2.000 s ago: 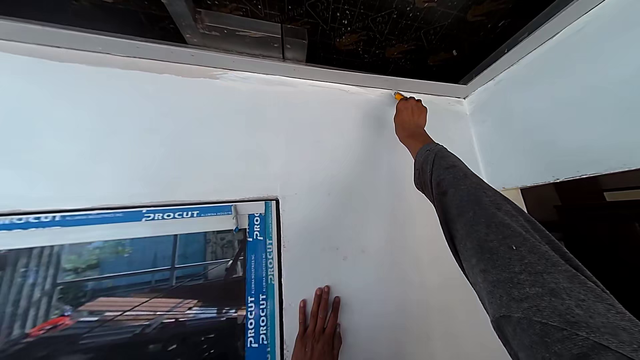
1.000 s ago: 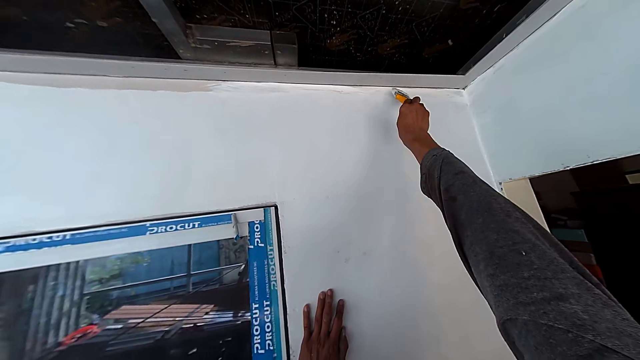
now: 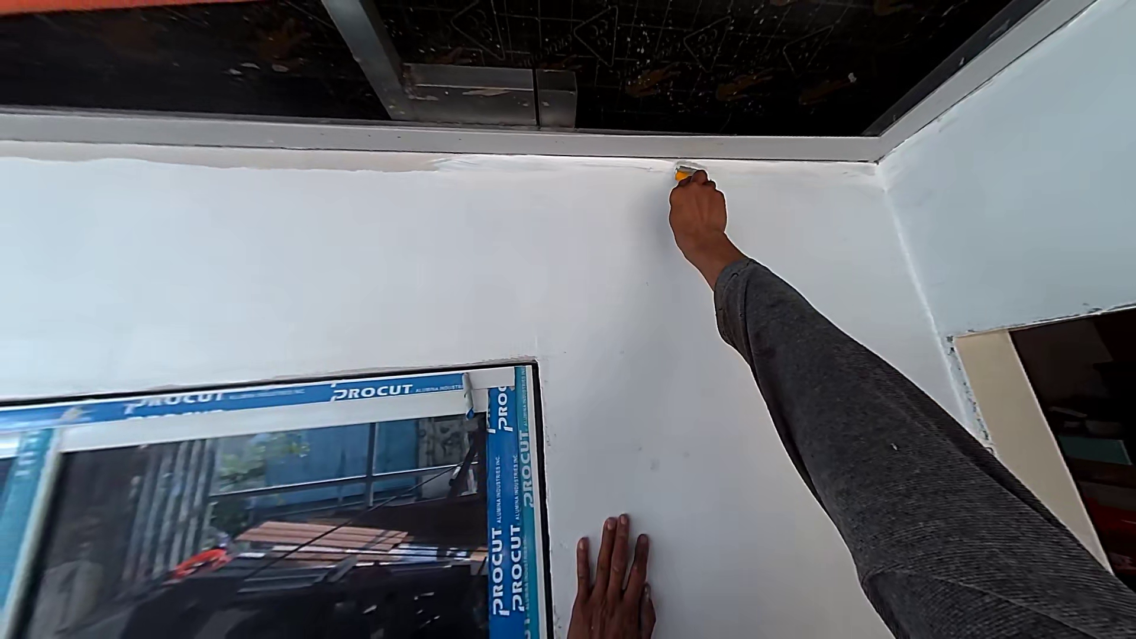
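My right hand [image 3: 698, 213], at the end of a raised arm in a grey sleeve, grips a small paintbrush [image 3: 685, 172] with a yellow part showing. Most of the tool is hidden by the fingers. Its tip is at the top edge of the white wall [image 3: 603, 293], just under a grey metal trim [image 3: 532, 142]. A brighter white band runs along that edge to the left of the hand. Lower down, my left hand [image 3: 612, 581] rests on the wall with fingers spread, holding nothing, to the right of the window frame [image 3: 510, 532].
Blue printed protective tape [image 3: 373, 390] covers the window frame, and the glass [image 3: 337, 515] shows reflections. Overhead are dark panels [image 3: 710, 62] and a metal bracket [image 3: 470, 84]. A side wall [image 3: 1021, 195] meets this one at the right, above an opening with a cream edge [image 3: 1021, 426].
My right hand has shifted slightly left along the top edge of the wall, with the tool still in it. My left hand stays on the wall. The view has tilted a little.
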